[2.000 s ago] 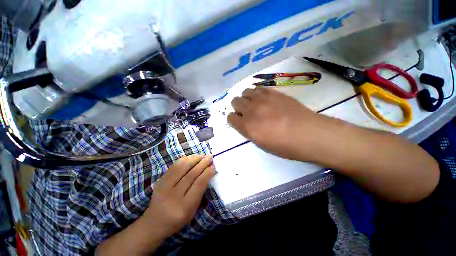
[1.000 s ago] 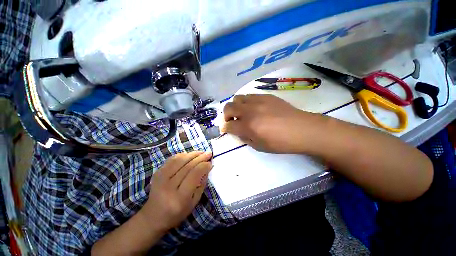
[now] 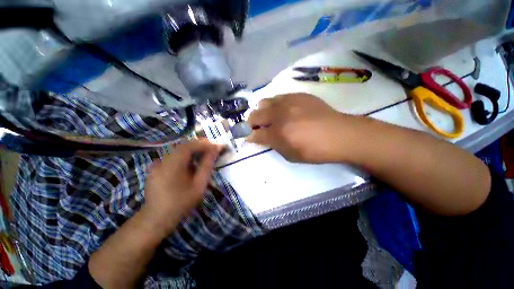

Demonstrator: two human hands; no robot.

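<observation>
Plaid fabric (image 3: 84,197) in dark, white and blue checks lies crumpled at the left and runs under the sewing machine's presser foot (image 3: 231,107). My left hand (image 3: 180,172) is blurred, its fingertips at the fabric's folded edge (image 3: 217,132) just in front of the foot; whether they pinch it I cannot tell. My right hand (image 3: 296,127) rests on the white bed right beside the foot, fingers curled; a small dark thing shows between its fingertips, too small to name. The needle cannot be made out.
The machine head (image 3: 270,39) spans the top, with a grey tension knob (image 3: 203,68) and curved metal guard (image 3: 84,145). Thread snips (image 3: 338,74), fabric scissors (image 3: 418,84) with red and yellow handles, and a black clip (image 3: 483,104) lie on the bed at right.
The view has shifted closer to the machine head. My left hand has moved up from the fabric's front part toward the presser foot. My right hand remains beside the foot, having moved there from slightly farther right.
</observation>
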